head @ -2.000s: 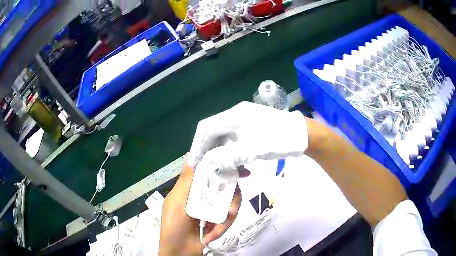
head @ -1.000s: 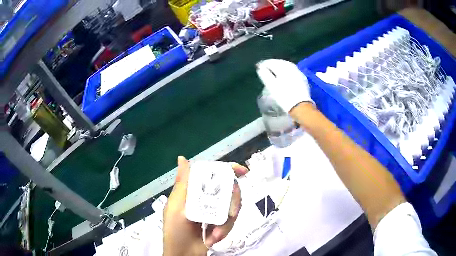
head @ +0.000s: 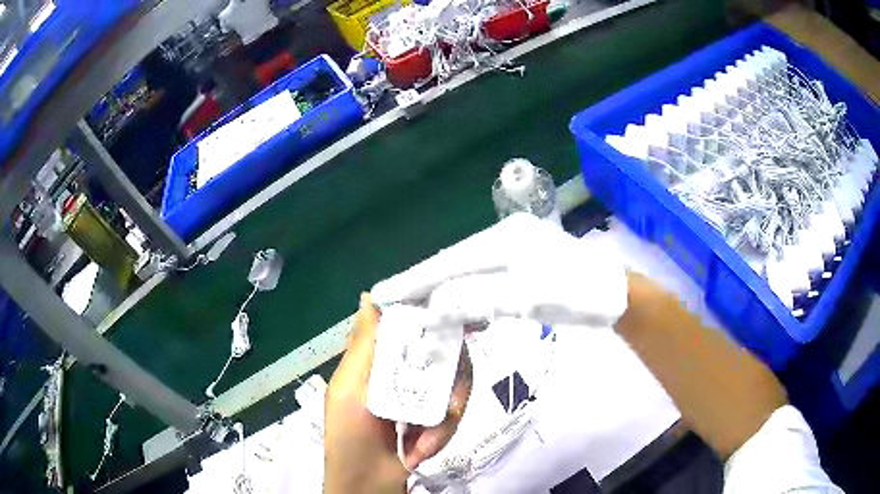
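Note:
My left hand (head: pixel 359 425) is bare and holds a white power adapter (head: pixel 410 381) by its sides, printed face up. A thin cord (head: pixel 473 458) runs from the adapter's lower end in a folded bundle. My right hand (head: pixel 526 273) wears a white glove, and its fingers lie on the adapter's upper end. Whether a cloth is in the gloved fingers cannot be told. A clear bottle (head: pixel 524 190) with a pale cap stands just beyond the glove. A small blue piece (head: pixel 547 330) is partly hidden by the glove.
A blue tote (head: pixel 695 275) at right holds rows of adapters and heaped cords. Corded adapters (head: pixel 264 269) lie on the green belt (head: pixel 386 203). Across it are a far blue tote (head: pixel 253 154) and red bins (head: pixel 409 68). A metal post (head: pixel 96 362) stands at left.
My gloved right hand has left the bottle and come back over the adapter in my left hand. The adapters on the belt have shifted to the right.

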